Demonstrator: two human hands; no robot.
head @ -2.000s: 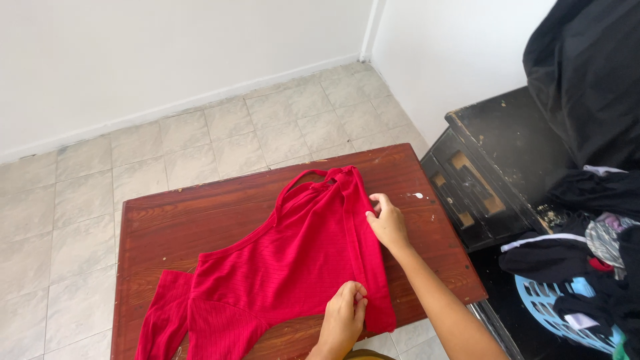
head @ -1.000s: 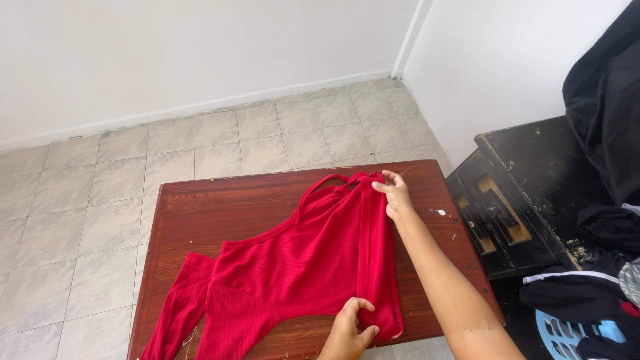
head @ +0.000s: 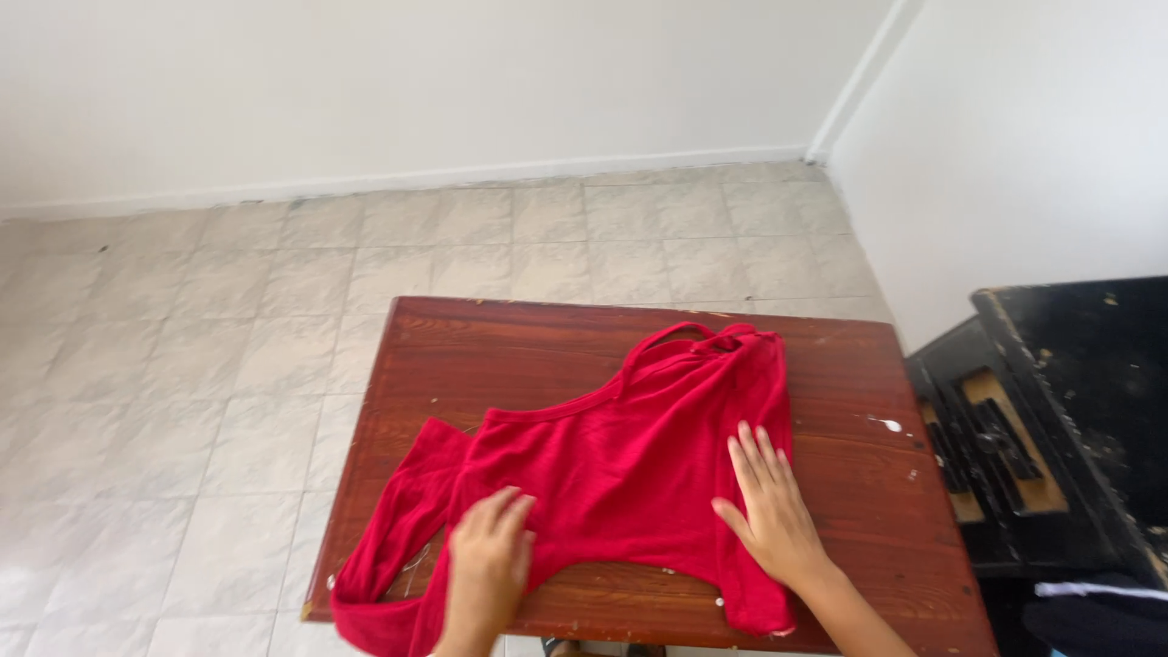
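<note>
A red ribbed long-sleeved top [head: 620, 456] lies on a reddish-brown wooden table [head: 511, 351], its thin strap looped at the upper edge. One sleeve bends out at the lower left; the other lies folded down along the right side. My right hand [head: 766, 502] rests flat on that right part with the fingers spread and grips nothing. Over the left part of the top, near the bent sleeve, is my left hand [head: 493, 547], slightly blurred, its fingers loosely curved and apart with no cloth seen between them.
A worn black wooden cabinet [head: 1086, 365] stands to the right of the table. Dark cloth with a white stripe [head: 1095, 607] lies at the lower right. Tiled floor [head: 246, 365] and white walls are beyond the table. Feet show below its near edge.
My left hand has let go of the lower right edge and moved left. My right hand has come down from the top's upper corner and lies flat. The view has swung left.
</note>
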